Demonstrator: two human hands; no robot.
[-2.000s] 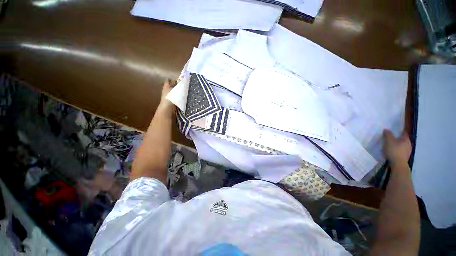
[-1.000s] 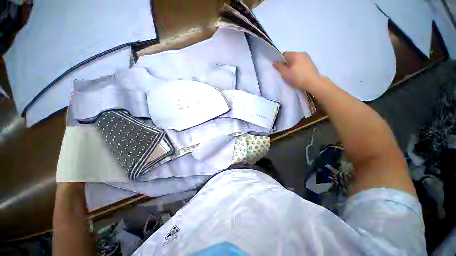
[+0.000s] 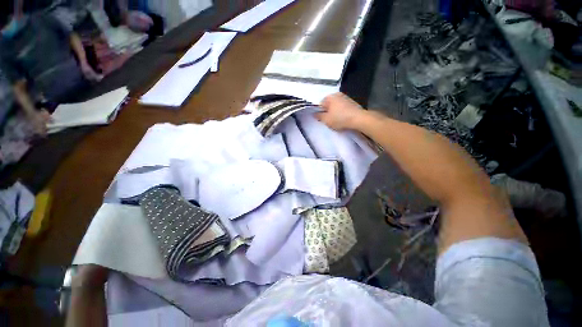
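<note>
A broad, loose stack of cut pieces [image 3: 274,230] lies across my front, mostly white-topped. On it are a rounded white pattern sheet [image 3: 239,185], a folded dark dotted piece [image 3: 175,220] and a small pale printed piece [image 3: 328,236]. My right hand [image 3: 339,112] grips the stack's far right edge, beside fanned dark-and-light layers [image 3: 281,110]. My left hand [image 3: 88,278] is at the near left corner, blurred and dark, under the pale grey-white flap [image 3: 118,236]; its fingers are hidden as it holds that corner.
The brown table [image 3: 210,96] runs away ahead, bearing white pieces [image 3: 185,70] and a pale stack [image 3: 305,66]. Another person [image 3: 44,57] is at the far left, a hand by a white stack [image 3: 92,110]. Grey scraps [image 3: 440,70] cover the floor at right. A yellow object [image 3: 39,212] is at left.
The view has turned along the table, and the stack has moved with both hands. My right hand has gone from the near right edge to the far right edge. Another person has come into view.
</note>
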